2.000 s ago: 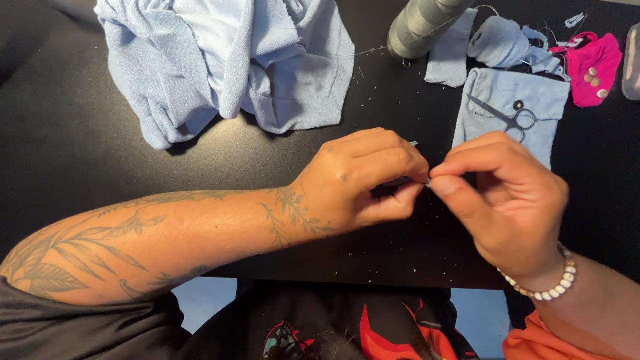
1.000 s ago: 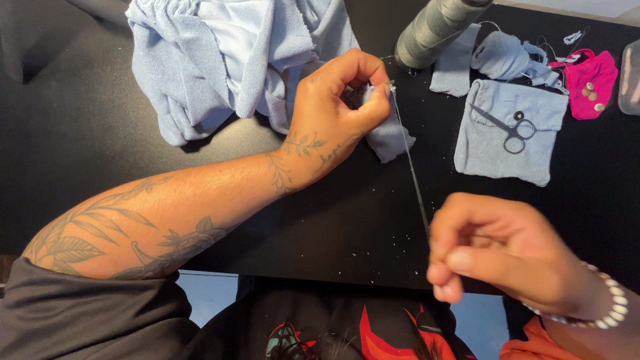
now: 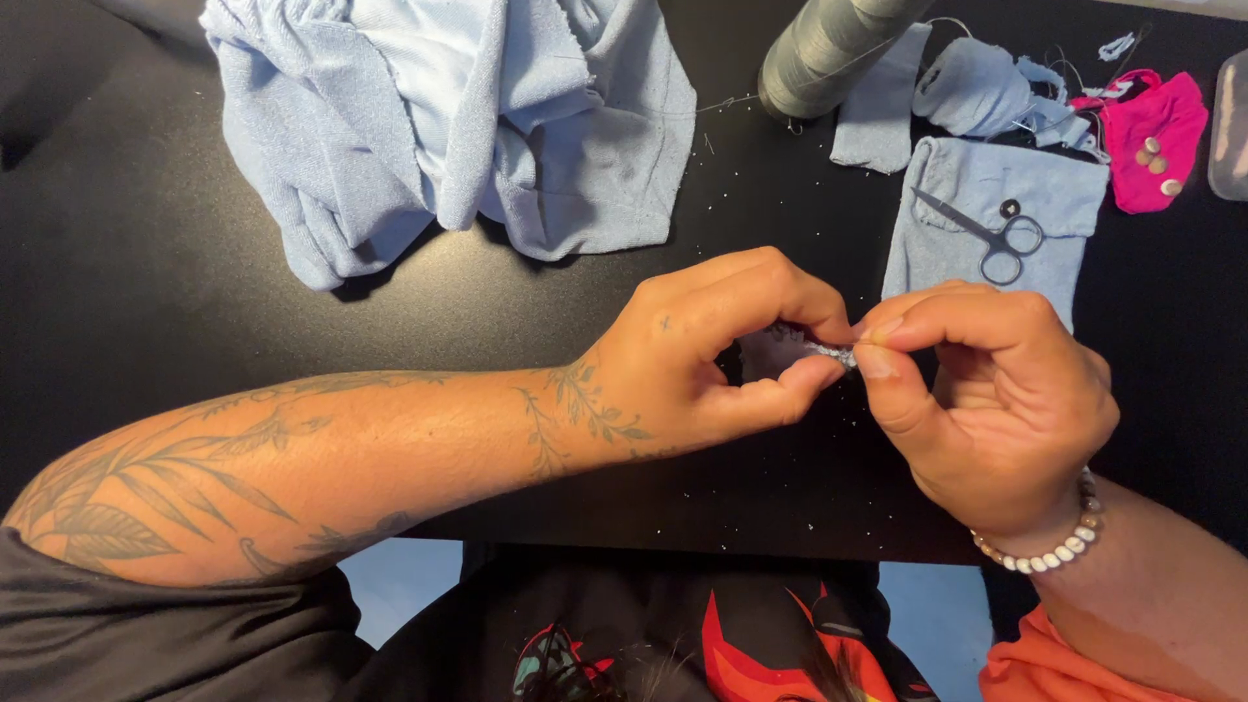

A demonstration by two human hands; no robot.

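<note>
My left hand (image 3: 741,341) pinches a small light-blue fabric piece (image 3: 770,353) between thumb and forefinger, its frayed edge showing at the fingertips. Against that edge, my right hand (image 3: 985,390) has thumb and forefinger pressed together; a needle or thread end there is too small to make out. Beyond the right hand lies a light-blue fabric pouch (image 3: 1053,263), partly covered by the fingers. On it rest small dark scissors (image 3: 996,237) and a black round snap or button (image 3: 1009,208).
Crumpled light-blue cloth (image 3: 341,146) lies at the back left of the black table (image 3: 244,322). A grey thread cone (image 3: 829,58) stands at the back. Right of it are a folded fabric strip (image 3: 877,117), a fabric roll (image 3: 975,88), pink fabric (image 3: 1155,136) with several buttons and a clear container (image 3: 1230,127).
My right hand, which was drawn away toward the table's front edge with a thread stretched from the fabric, is back at my left fingertips. My left hand has come down and nearer.
</note>
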